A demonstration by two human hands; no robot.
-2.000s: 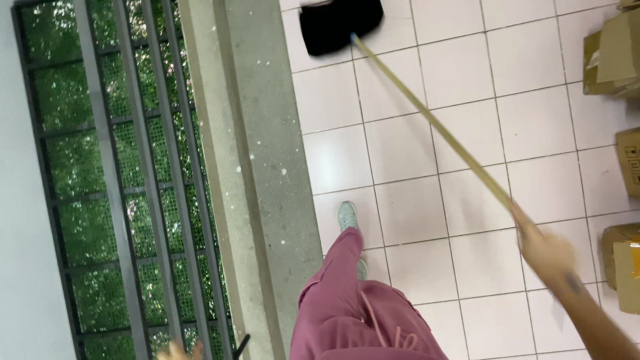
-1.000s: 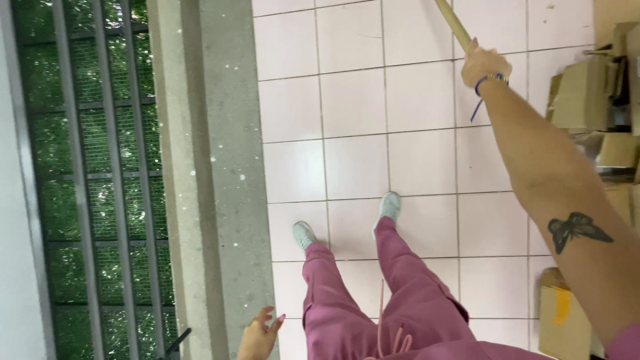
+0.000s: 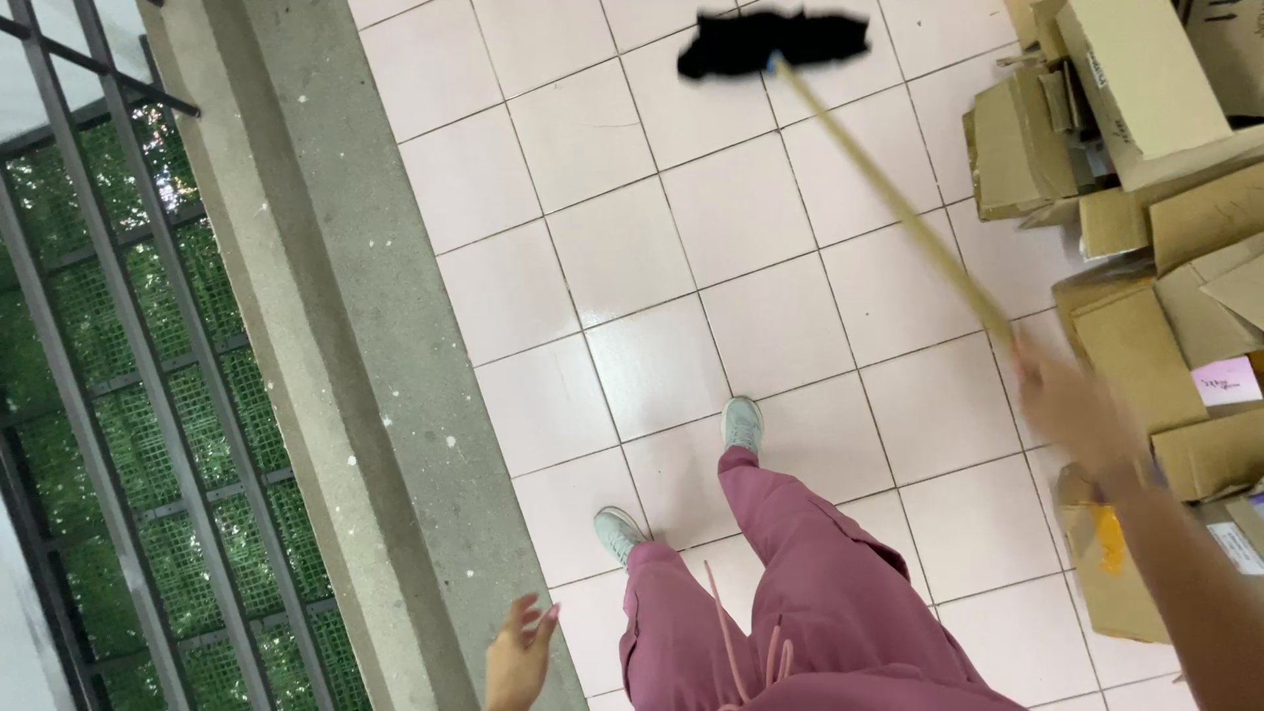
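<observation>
My right hand (image 3: 1071, 405), blurred by motion, grips the end of a long light wooden handle (image 3: 899, 202) at the right of the head view. The handle slants up and left to a black broom or mop head (image 3: 775, 44) near the top, over the pale tiled floor (image 3: 731, 217). Whether that head touches the tiles I cannot tell. At the lower middle hangs my left hand (image 3: 520, 647), its fingers a little bent and apart, holding nothing, beside my pink trousers.
Cardboard boxes (image 3: 1136, 346), many flattened, are piled along the right side. On the left runs a concrete ledge (image 3: 326, 326), and beyond it a dark metal railing (image 3: 178, 425) with green mesh and leaves behind. My shoes (image 3: 743, 425) stand on the tiles.
The black head, out of view one second ago, shows again at the top. My right hand is still on the handle. The view has turned and shows more of the boxes.
</observation>
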